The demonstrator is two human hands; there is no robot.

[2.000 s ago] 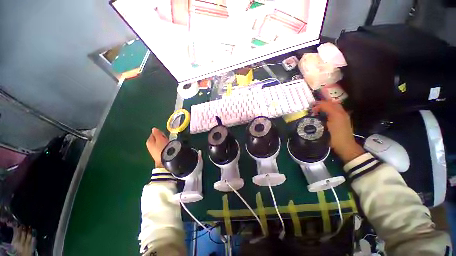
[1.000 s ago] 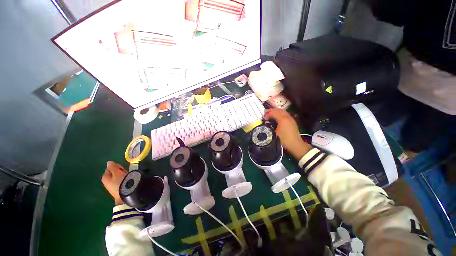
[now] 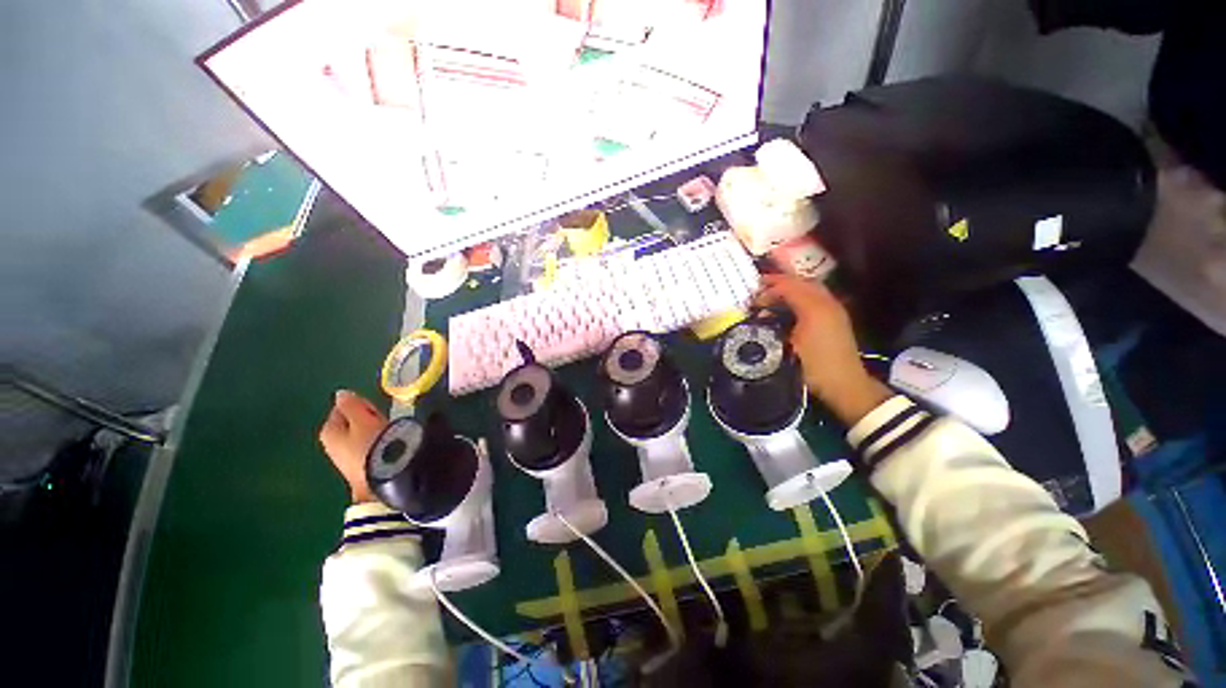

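Several bullet cameras stand in a row on the green bench, black round heads up, white bases toward me: leftmost (image 3: 428,470), second (image 3: 543,419), third (image 3: 647,387), rightmost (image 3: 756,382). Thin white leads run from their bases to the bench edge. My left hand (image 3: 352,441) rests just left of the leftmost camera, partly behind its head; its grip is hidden. My right hand (image 3: 818,336) is behind and right of the rightmost camera, fingers at the keyboard's (image 3: 605,307) right end; its fingertips are partly hidden by the camera head.
A bright monitor (image 3: 511,121) stands behind the keyboard. Yellow tape roll (image 3: 414,364) and white tape roll (image 3: 437,274) lie left. A white mouse (image 3: 951,390) is at right, below a large black machine (image 3: 982,188). Yellow tape marks (image 3: 659,571) line the bench edge. Part of a person shows at upper right.
The view swung right, then partly back left. Both hands stay beside the outer cameras, and the camera row keeps its arrangement.
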